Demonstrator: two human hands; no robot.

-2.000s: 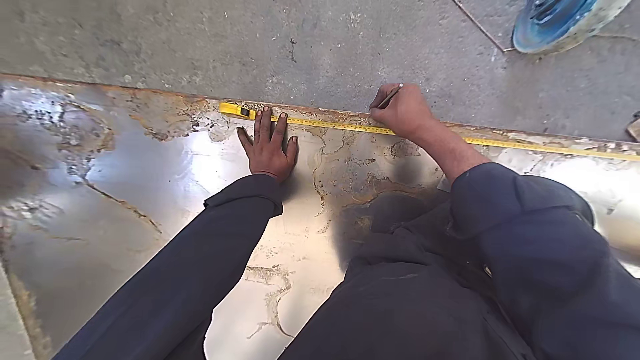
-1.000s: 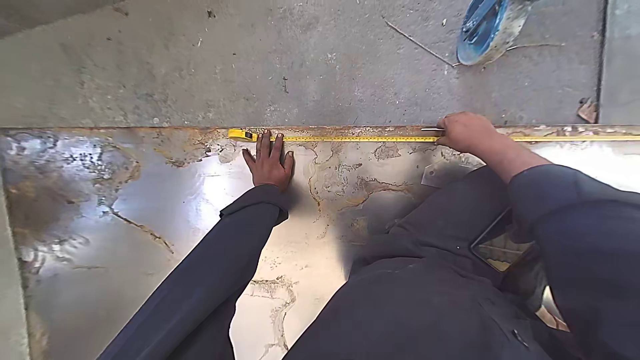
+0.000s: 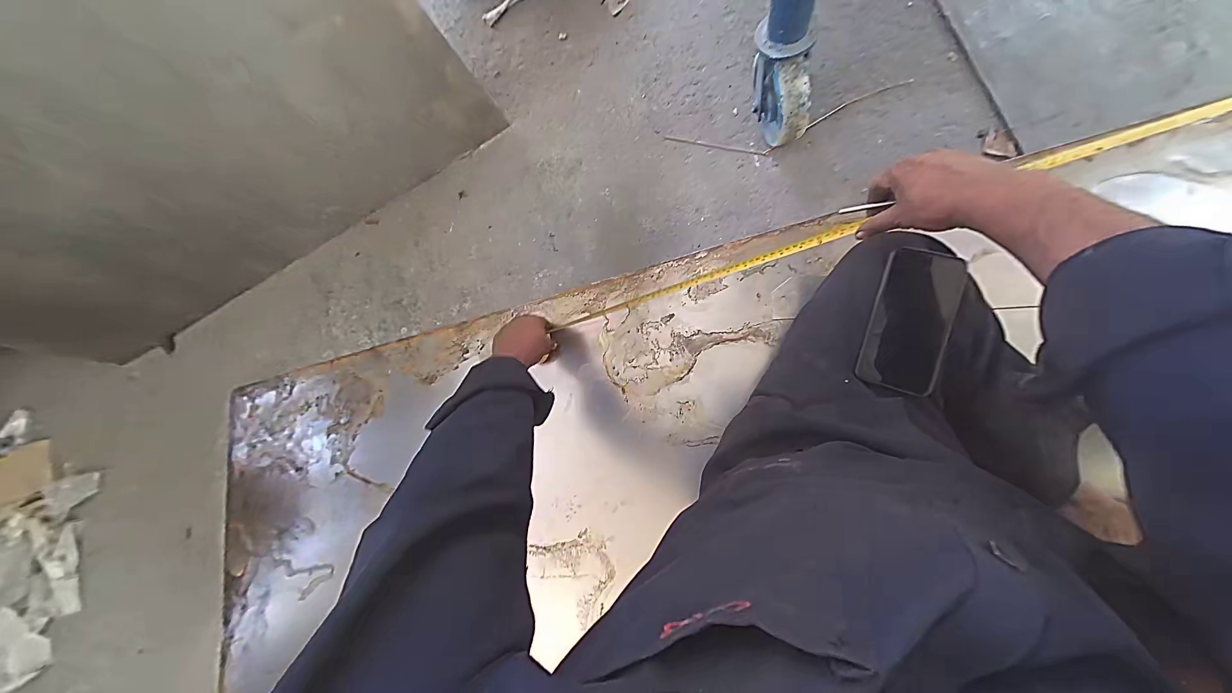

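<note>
A yellow tape measure blade stretches along the rusty far edge of a stained metal sheet. My left hand is closed around the tape's case end, with the case mostly hidden under the fingers. Farther right, my right hand rests over the blade and holds a thin metal marking tool, its tip pointing left along the sheet's edge. Beyond that hand the blade carries on to the upper right.
A blue caster wheel stands on the concrete floor beside a thin wire. A large grey panel is at upper left, debris at far left. A smartphone lies on my thigh.
My left hand, spread flat beside the tape case before, is now closed around it. My right hand, with the thin tool, has moved farther right along the blade. The view has turned.
</note>
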